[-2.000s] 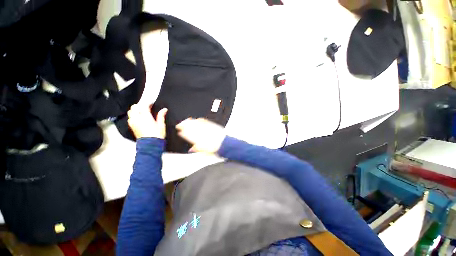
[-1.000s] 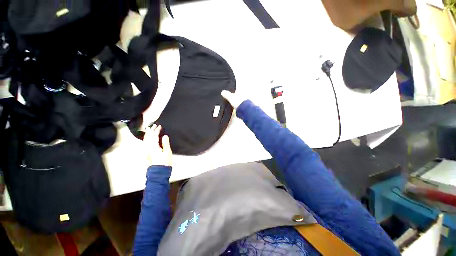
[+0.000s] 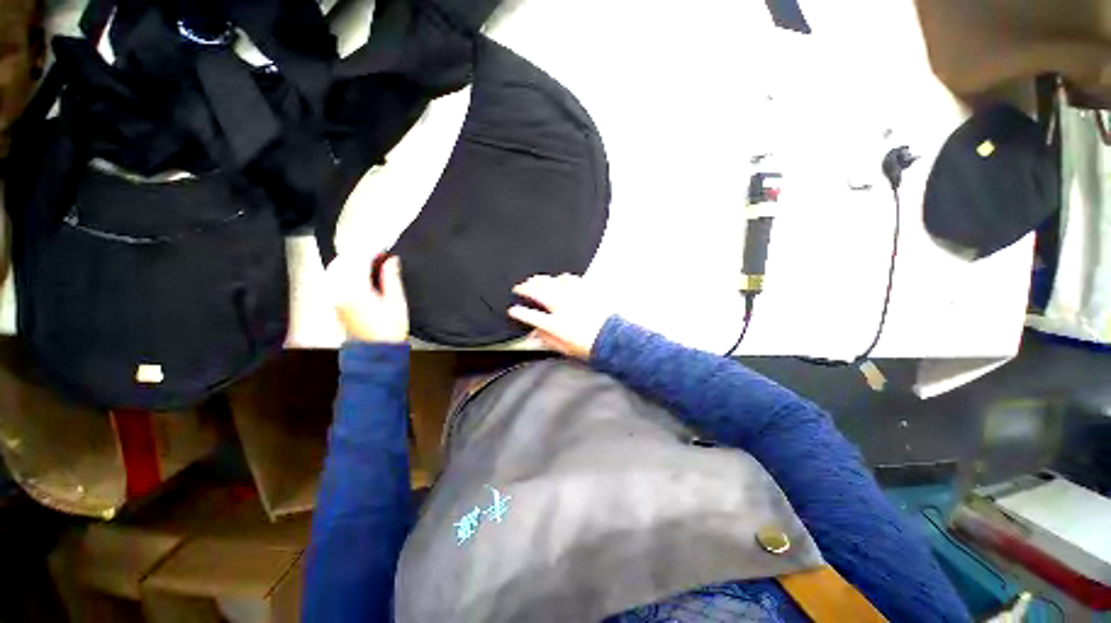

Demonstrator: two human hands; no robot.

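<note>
A black crescent shoulder bag (image 3: 512, 183) lies flat on the white tabletop in front of me, with a pale strip of table showing inside its strap curve. My left hand (image 3: 372, 298) is at the bag's lower left end, thumb on the fabric; its fingers are washed out, so a grip cannot be told. My right hand (image 3: 554, 310) rests at the bag's lower right edge, fingers spread on the fabric and over where the label showed earlier. A slim wand (image 3: 758, 231) with a dark handle and yellowish end lies to the right, untouched.
Black bags and straps (image 3: 232, 110) are piled at the left, one labelled bag (image 3: 146, 292) hanging over the table edge. A power plug (image 3: 899, 164) and its cable lie right of the wand. Another black bag (image 3: 993, 183) lies far right. Cardboard boxes (image 3: 225, 572) stand below left.
My right hand has moved down from the bag's right edge to its lower right. My left hand stays at the lower left end. The camera view has shifted, and the bag's label no longer shows.
</note>
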